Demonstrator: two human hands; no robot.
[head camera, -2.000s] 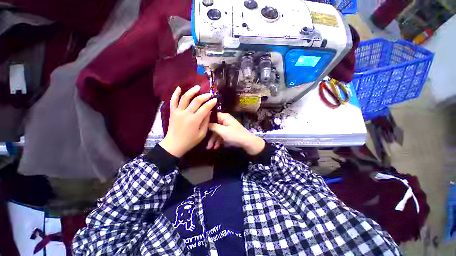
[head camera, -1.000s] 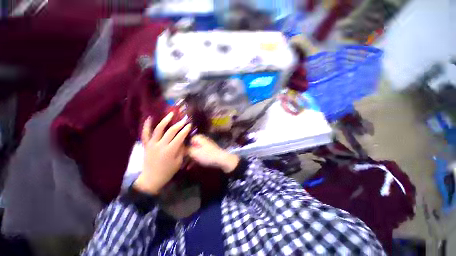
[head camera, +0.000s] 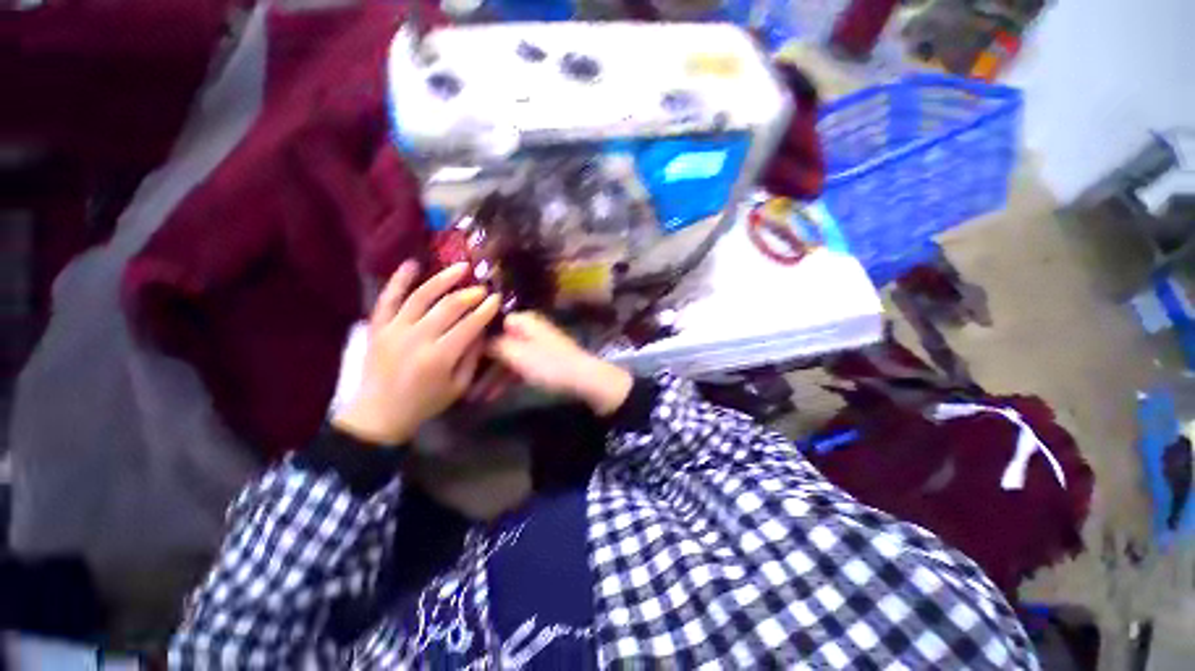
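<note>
The white and blue overlock machine (head camera: 590, 85) stands in front of me, slightly blurred. Maroon fabric (head camera: 262, 249) lies left of it and runs to the needle area (head camera: 478, 249). My left hand (head camera: 422, 344) lies on the maroon fabric just in front of the needle area, fingers slightly spread. My right hand (head camera: 557, 361) is close to its right, thumb and fingers together at the fabric's near edge. The fabric between the fingertips is mostly hidden. Grey fabric (head camera: 112, 380) hangs at the far left.
Red and yellow scissors (head camera: 782, 230) lie on the white table (head camera: 799, 308) right of the machine. A blue plastic basket (head camera: 924, 164) stands beyond them. A maroon pile (head camera: 970, 492) with a white tie strip is at the lower right. Dark trimmings lie beside the machine.
The camera view has turned, so the machine and hands appear further left. Both hands stay at the needle area, with less maroon cloth showing between the left fingers and the machine.
</note>
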